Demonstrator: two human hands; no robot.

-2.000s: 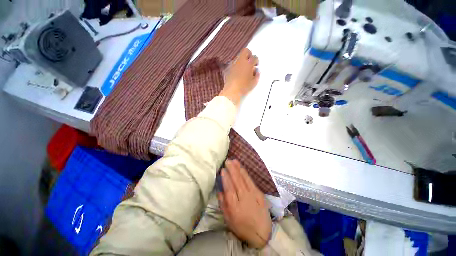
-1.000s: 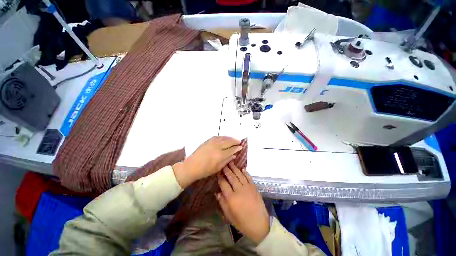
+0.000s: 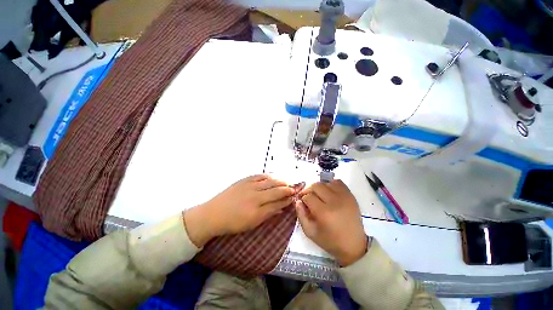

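Note:
A brown-red checked strip (image 3: 258, 242) lies over the table's front edge, its upper end between my hands just in front of the presser foot (image 3: 327, 160). My left hand (image 3: 245, 206) pinches the strip's end with its fingertips. My right hand (image 3: 330, 218) pinches the same end from the right, the fingertips of both hands close together. The fingers hide most of the held end. The white sewing machine head (image 3: 388, 85) stands right behind my hands. A thin pale edge shows along the strip's right side.
A thick stack of checked strips (image 3: 109, 133) lies at left. Thread snips (image 3: 387, 198) and a black phone (image 3: 494, 242) lie at right. A second machine (image 3: 18, 103) stands at far left. A blue crate (image 3: 45, 266) is below the table at left.
Both hands have moved from the stack and lap to the front of the needle area, bringing the strip's end up with them. The view has moved closer to the machine.

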